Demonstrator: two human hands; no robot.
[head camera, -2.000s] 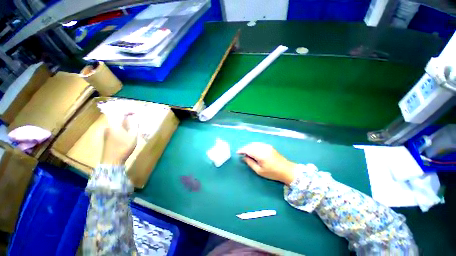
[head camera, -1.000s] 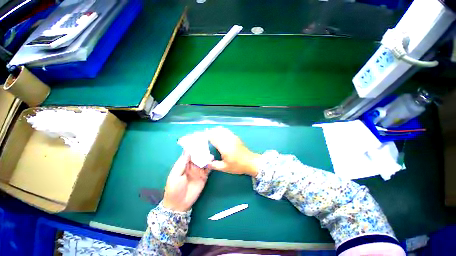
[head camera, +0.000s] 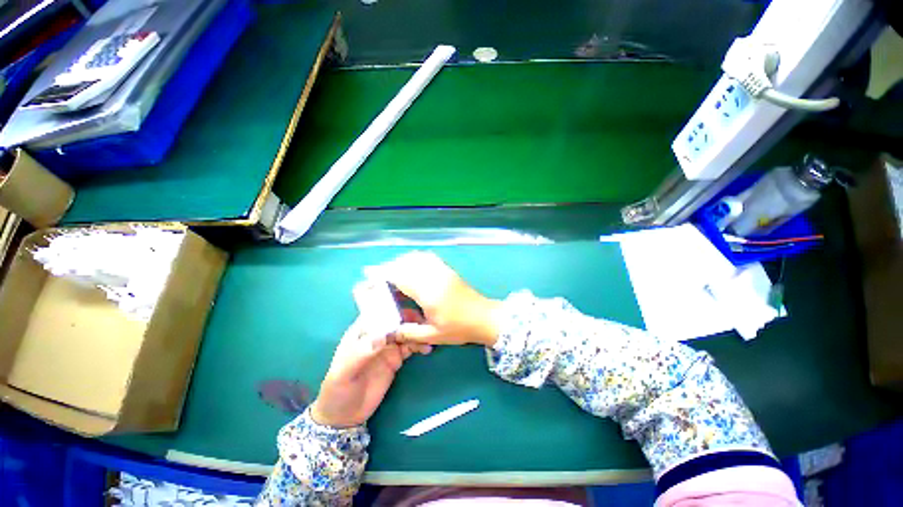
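Note:
A white block-like housing (head camera: 378, 305) is held between my two hands above the green bench mat. My left hand (head camera: 358, 368) grips it from below, palm turned up. My right hand (head camera: 441, 297) closes over its top and right side, and the fingers of both hands meet there. Glare hides the housing's details. A white slim strip (head camera: 442, 418) lies flat on the mat near the front edge. An open carton (head camera: 178, 332) at the left holds a heap of small white parts (head camera: 109, 259) at its back.
Behind the bench runs a green conveyor belt (head camera: 515, 134) with a white guide bar (head camera: 366, 144) slanting over its left end. At the right are a power strip (head camera: 715, 124), white paper (head camera: 668, 282) and a bottle (head camera: 782, 201) in a blue tray. A blue document tray (head camera: 188, 99) sits back left.
My left hand has come from the carton to the middle of the bench, meeting my right hand at the white housing. The view has swung right; over the last second the hands barely moved.

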